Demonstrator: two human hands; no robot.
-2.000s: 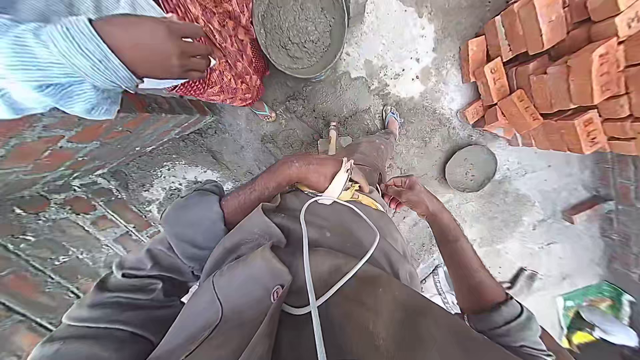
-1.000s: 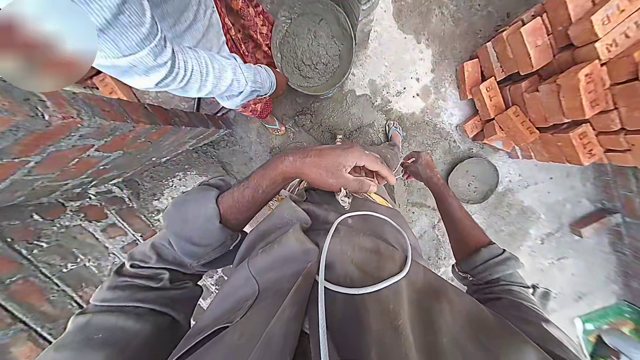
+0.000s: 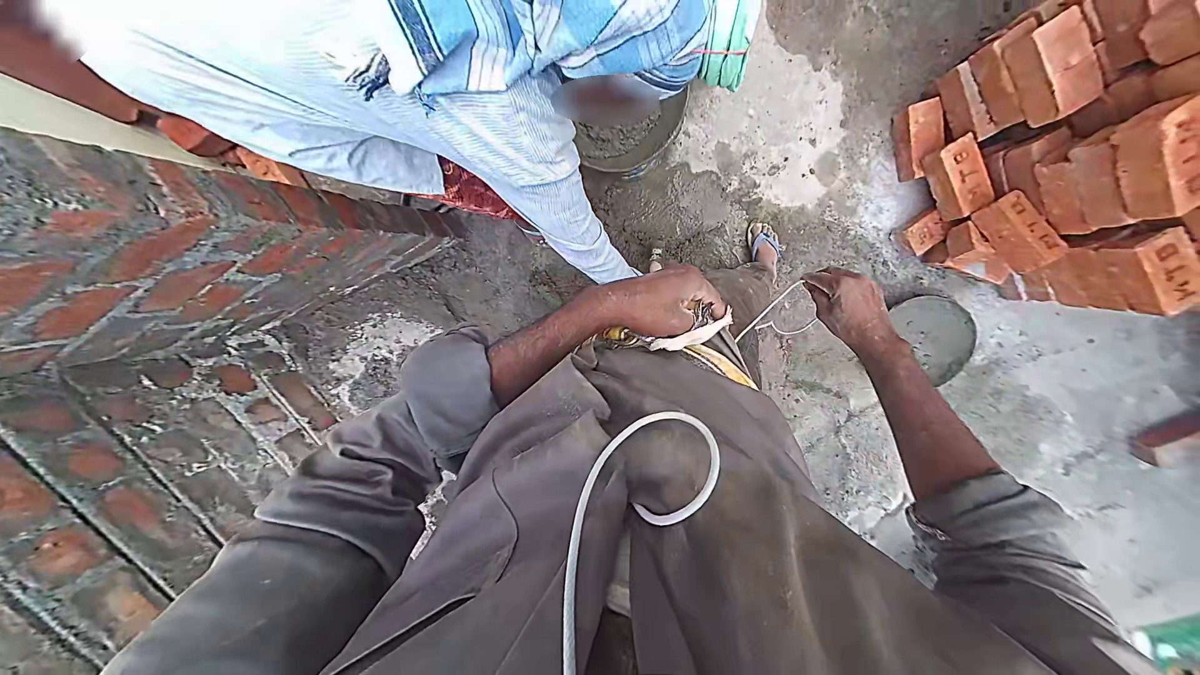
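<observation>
My left hand (image 3: 661, 300) is closed at my waist, beside a pale cloth strip (image 3: 694, 333) and a yellow band (image 3: 722, 366); exactly what lies inside its fingers is hidden. To its right, my right hand (image 3: 851, 305) pinches a thin pale string (image 3: 771, 307). The string loops and runs back to the waist near my left hand. Over the front of my grey-brown shirt (image 3: 741, 544) curls a whitish cable (image 3: 583, 506).
A co-worker's striped sleeve (image 3: 525, 159) reaches in close to my left hand, near a pan of mortar (image 3: 623, 145). Stacked bricks (image 3: 1022, 230) stand at the right, above a round mortar-coated pan (image 3: 933, 337). A brick wall (image 3: 159, 272) runs along the left.
The co-worker has come nearer and leans across the mortar pan. My right hand has moved away from my left, and the string between them now shows more plainly.
</observation>
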